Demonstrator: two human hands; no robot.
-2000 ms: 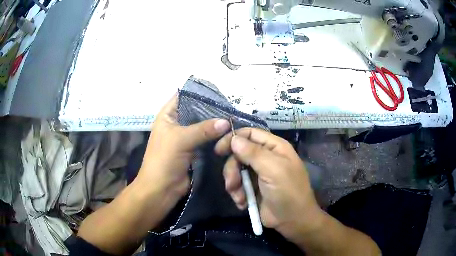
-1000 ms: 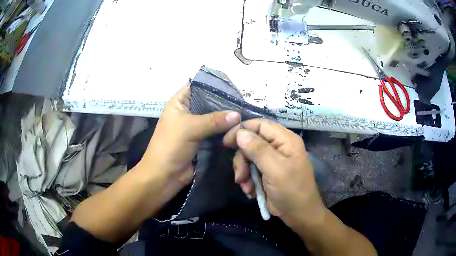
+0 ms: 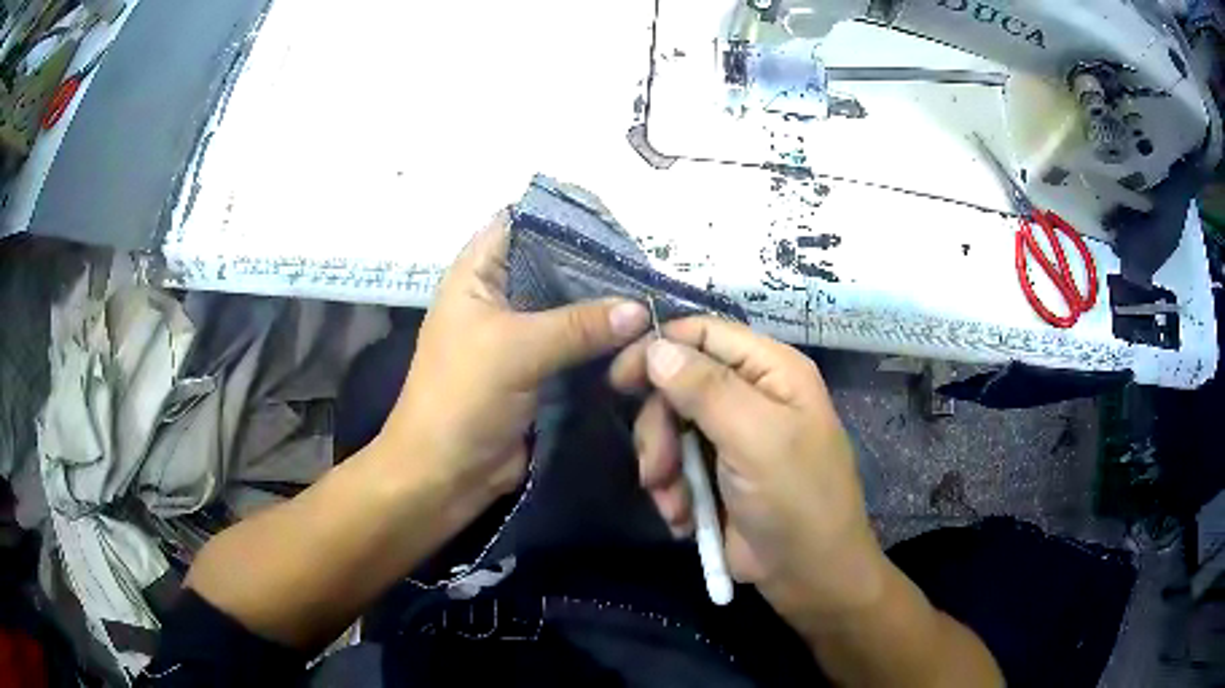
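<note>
A dark garment piece (image 3: 578, 444) with a grey finely striped reverse is held up at the table's near edge. A narrow dark seam strip (image 3: 591, 245) runs across its top. My left hand (image 3: 497, 336) grips the piece at its left side, thumb on top beside the seam. My right hand (image 3: 739, 417) holds a thin awl-like tool with a white handle (image 3: 707, 531). Its thin metal point shows between the fingertips, touching or very near the seam by my left thumb. The exact contact is too small to tell.
Red-handled scissors (image 3: 1056, 266) lie on the white table (image 3: 403, 108) at right. The sewing machine (image 3: 967, 54) stands at the back right. Grey fabric (image 3: 134, 121) lies at the table's left. Crumpled beige fabric (image 3: 121, 430) hangs below left. A second red-handled item (image 3: 59, 102) lies far left.
The view has shifted, so the machine and scissors sit farther right than two seconds ago. Both hands keep their grips; the tool's metal point shows more clearly than one second ago.
</note>
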